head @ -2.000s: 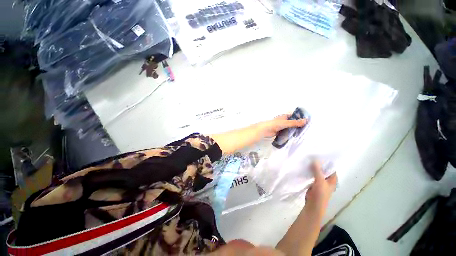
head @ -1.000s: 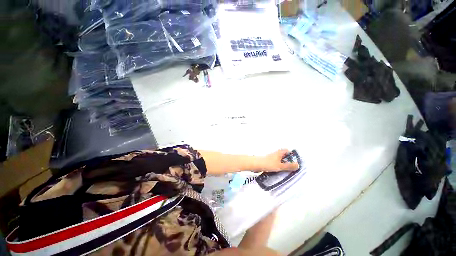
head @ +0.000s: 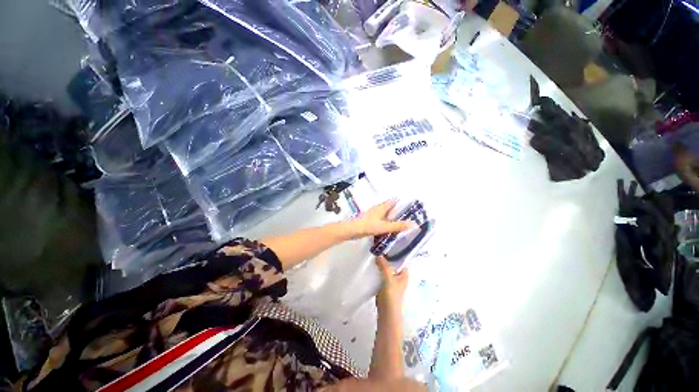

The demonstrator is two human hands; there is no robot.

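A small folded plaid piece with dark edging (head: 415, 241) is between my two hands. My left hand (head: 377, 221) grips its upper left side, with the fingers across it. My right hand (head: 392, 277) grips its lower edge from below. Whether film wraps the piece is hard to tell. A printed plastic bag with dark lettering and a pale blue patch (head: 463, 354) lies flat below and right of my hands. A white printed garment bag (head: 388, 122) lies just beyond them.
Dark garments in shiny clear plastic (head: 222, 99) are piled at the left and far left. Keys (head: 331, 199) lie beside the pile. Pale blue printed bags (head: 479, 99) lie at the far side. Dark crumpled garments (head: 566, 139) and another dark bundle (head: 645, 245) lie at the right.
The view has shifted towards the bagged pile. The plaid piece is now nearer the keys and the white printed bag. My right hand has come up to the piece from below.
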